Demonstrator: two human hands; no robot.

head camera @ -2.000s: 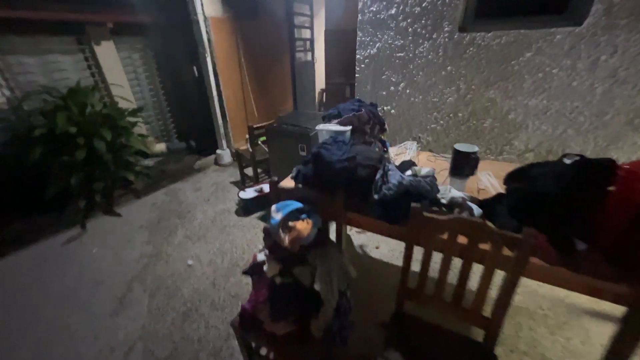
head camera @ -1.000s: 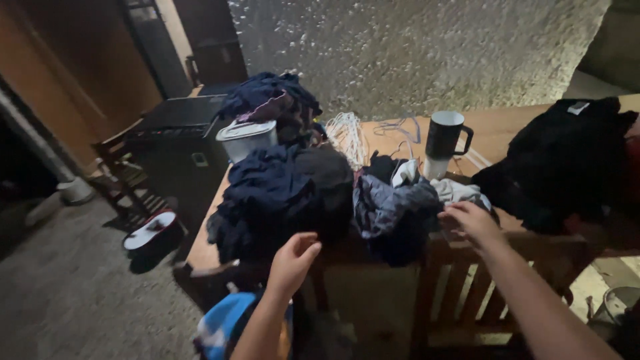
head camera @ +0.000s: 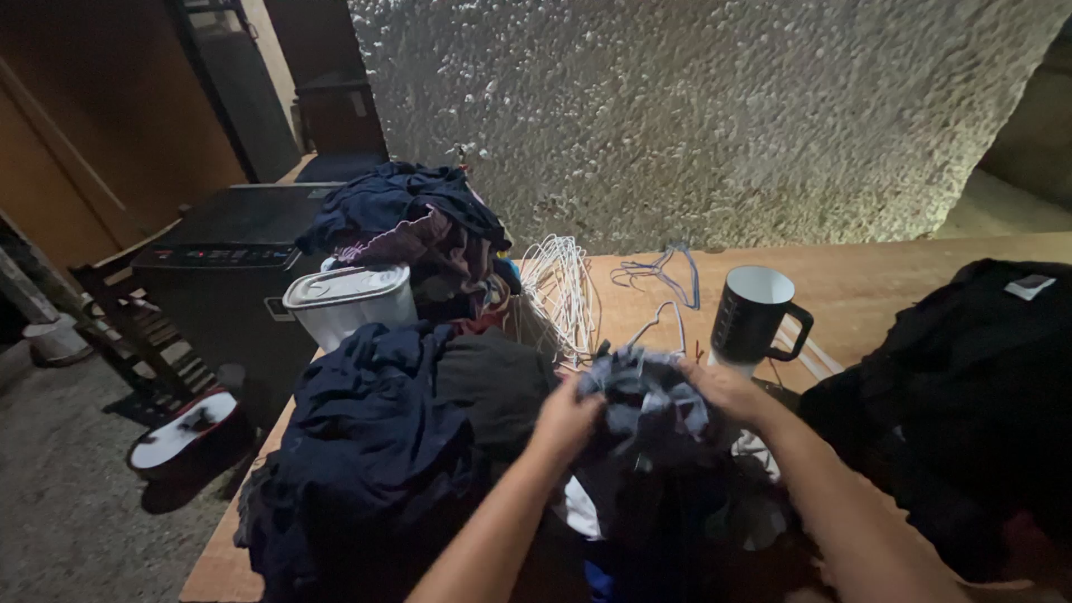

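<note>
Between my two hands hangs a grey patterned garment [head camera: 649, 398], blurred by motion. My left hand [head camera: 571, 419] grips its left edge and my right hand [head camera: 727, 392] grips its right edge. A pile of dark navy clothes [head camera: 368, 419] lies to the left of my left hand. Beyond the garment, on the wooden table [head camera: 871, 272], are a bundle of white wire hangers [head camera: 559, 293], a few loose blue-grey hangers [head camera: 662, 272] and a tall black mug [head camera: 754, 314] with a handle.
Black clothing [head camera: 980, 394] is heaped at the right. More clothes [head camera: 410, 209] stand piled at the back left, by a lidded plastic container [head camera: 350, 301]. A black appliance [head camera: 226, 234], a wooden chair [head camera: 142, 335] and a basin [head camera: 184, 431] are left of the table. A rough wall [head camera: 670, 117] rises behind.
My hands, apart and low over the clothes one second ago, have come to the grey garment and now hold it. Both hands were out of view two seconds ago. The view has moved closer to the table.
</note>
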